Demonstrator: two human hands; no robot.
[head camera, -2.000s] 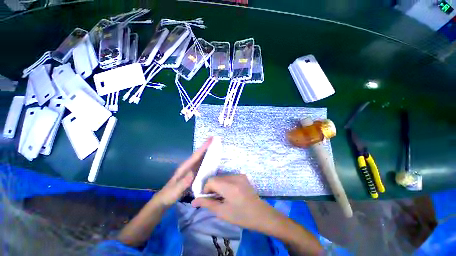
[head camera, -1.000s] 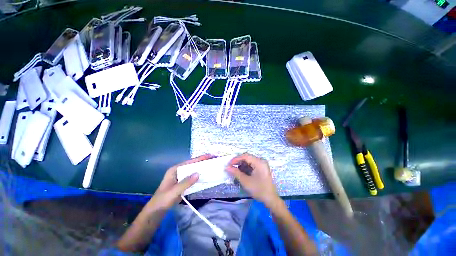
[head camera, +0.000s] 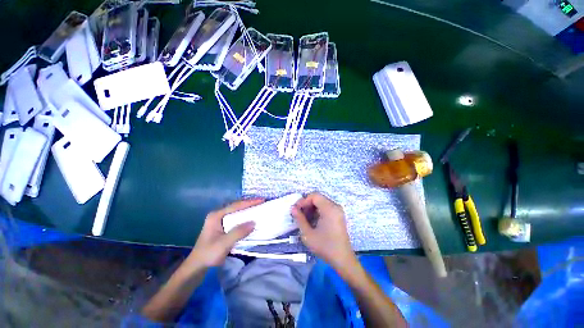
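A white flat power bank unit (head camera: 269, 218) is held between my two hands over the near edge of the silvery work mat (head camera: 307, 166). My left hand (head camera: 221, 232) grips its left end, with the thumb on the top face. My right hand (head camera: 322, 224) holds its right end between thumb and fingers. White cables (head camera: 272, 256) show below the unit, pointing right. The mallet (head camera: 400, 172) lies on the right of the mat, its amber head on the mat and its wooden handle reaching past the near edge.
Open housings (head camera: 312, 63) with cables stand in a row at the back. White back covers (head camera: 83, 131) lie in a pile at left, beside a long white strip (head camera: 111, 189). Finished units (head camera: 402, 94) are fanned at back right. Pliers (head camera: 466, 214) and a dark-handled tool (head camera: 513, 192) lie right.
From an upright hold two seconds ago, the unit has come down flat, face up, between both hands. Since one second ago, its cables have swung from hanging down to pointing right.
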